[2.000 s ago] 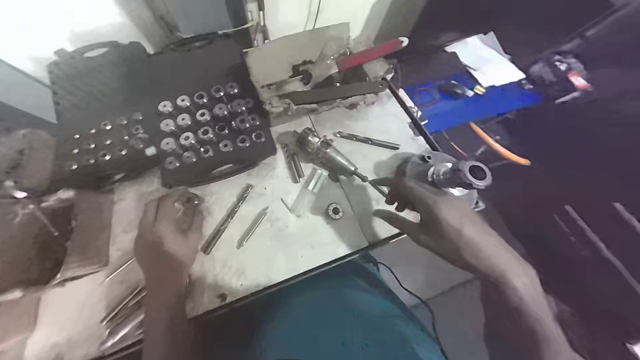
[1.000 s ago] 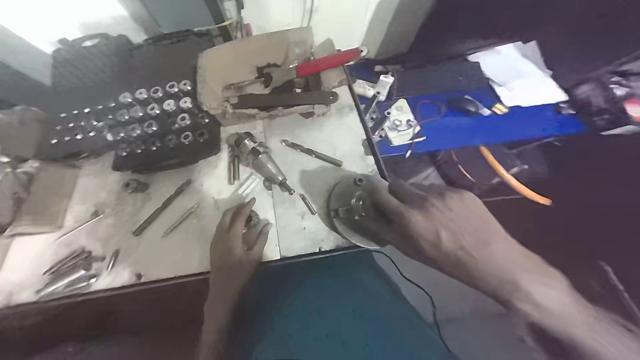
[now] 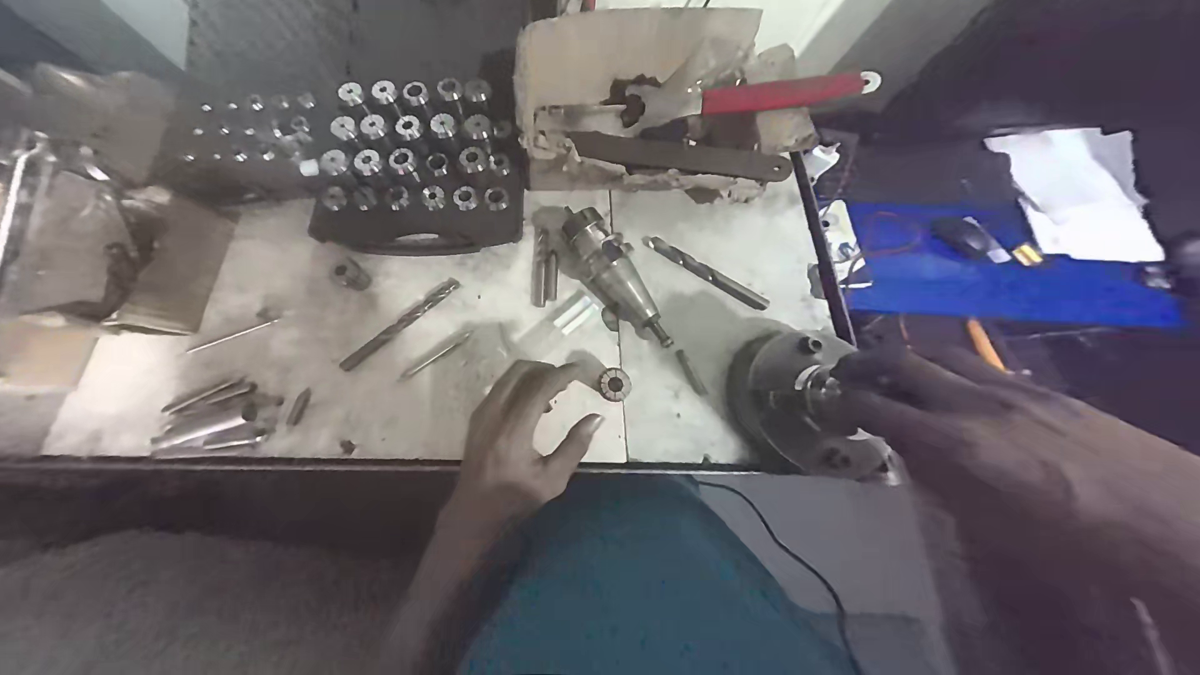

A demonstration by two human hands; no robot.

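My left hand is over the front of the worktop, thumb and fingers apart, just left of a small slotted collet. On the right, my right hand is closed around the upper part of a metal tool holder in a round metal fixture; its fingers hide much of the holder. A second tool holder lies mid-table with its narrow end towards me. Twist drills lie on either side. A short cylindrical metal part rests at the left.
Behind is a black case with rows of collets. A cardboard box holds a red-handled wrench and a flat steel bar wrench. Loose cutters lie front left. A cable hangs below the table's front edge.
My left hand has let go of the cylindrical part on the left and moved right, beside the small collet. My right hand has moved from left of the fixture onto the holder in it.
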